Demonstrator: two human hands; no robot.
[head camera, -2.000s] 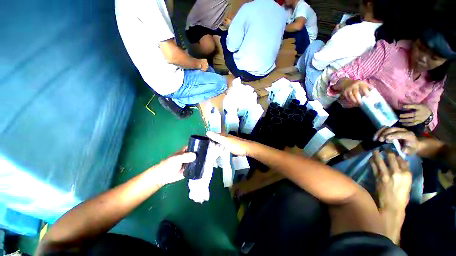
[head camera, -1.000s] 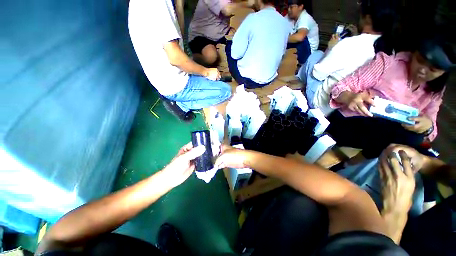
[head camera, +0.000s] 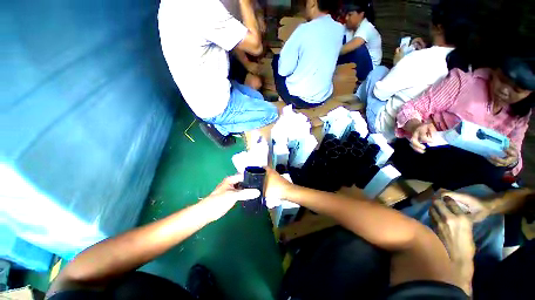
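A glossy black cylinder (head camera: 254, 179) is upright in front of me, its round dark end up. My left hand (head camera: 230, 193) grips it from the left, thumb across its front. My right hand (head camera: 277, 186) is at its right side; its fingertips are partly hidden behind the cylinder. A white crumpled cloth (head camera: 251, 158) shows just behind and above the cylinder; it blends with the white cartons, and how my right hand holds it is unclear.
A pile of black cylinders (head camera: 340, 158) stands on brown cardboard, with white cartons (head camera: 382, 181) around it. People sit around it; one in pink stripes holds a carton (head camera: 478, 139). Another person's hands (head camera: 453, 220) are close at right. A blue-sheeted stack (head camera: 76, 105) stands left of the green floor (head camera: 176, 234).
My hands and the cylinder have moved right. The cloth, earlier below the cylinder, now shows above and behind it. The seated person at upper left has raised an arm.
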